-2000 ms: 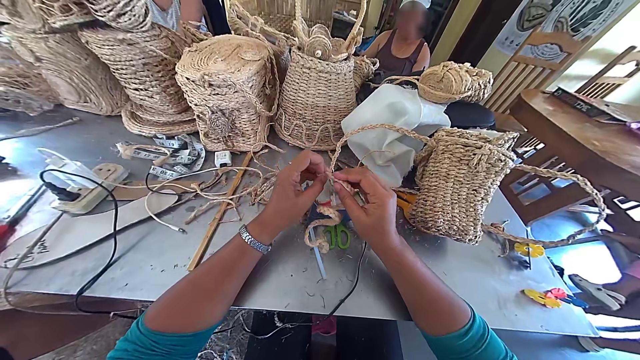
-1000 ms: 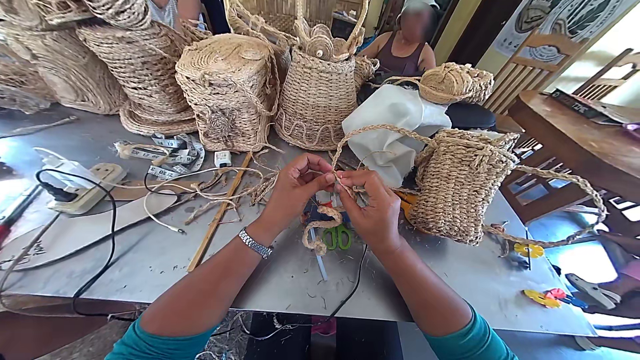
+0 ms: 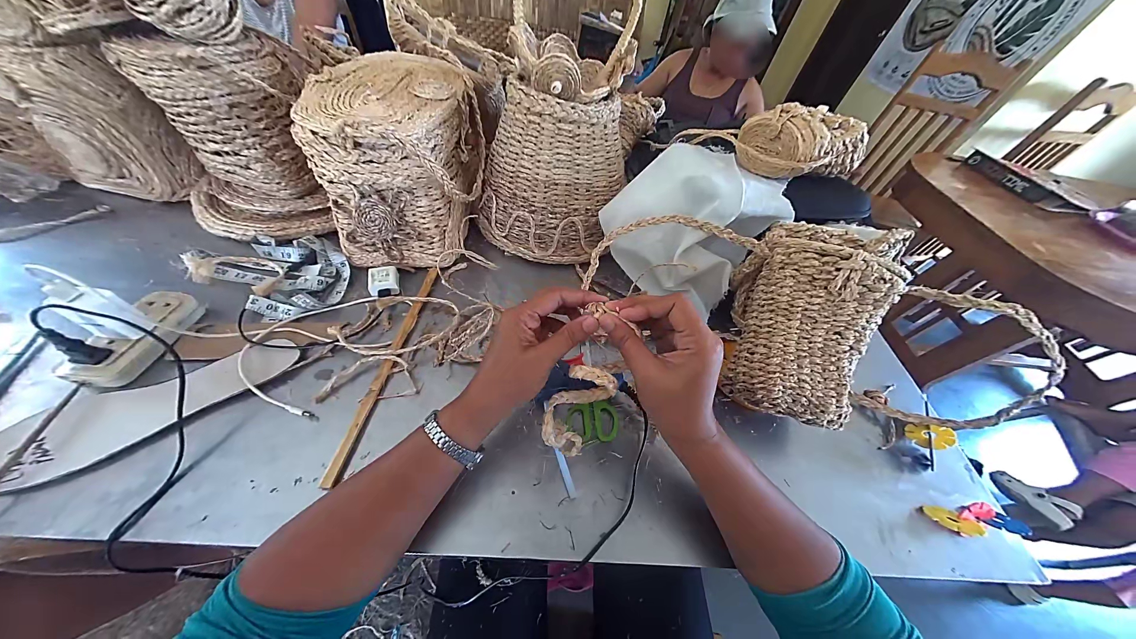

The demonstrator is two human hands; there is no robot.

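My left hand [image 3: 537, 342] and my right hand [image 3: 670, 359] meet above the metal table, fingertips pinching a braided fiber cord [image 3: 603, 311] between them. From there the cord's loose end [image 3: 561, 417] curls down below my fingers, while a braided strap [image 3: 661, 222] rises from behind them and runs to the small woven basket [image 3: 812, 324] on the right. Green-handled scissors [image 3: 595, 422] lie under my hands, partly covered by the cord. A white cloth [image 3: 701, 213] is bunched behind my right hand. My fingers partly hide the gripped piece.
Woven baskets [image 3: 555, 169] and coiled fiber work [image 3: 390, 151] stand along the back. At left lie a measuring tape [image 3: 311, 275], a wooden stick [image 3: 377, 382], an extension socket [image 3: 133, 337] and cables. A person [image 3: 710, 80] sits across the table. Yellow flower-shaped pieces [image 3: 930, 435] are at right.
The cord's loose end hangs in a slightly different curl beneath my fingers. Both hands stay close together in about the same place, with small finger shifts.
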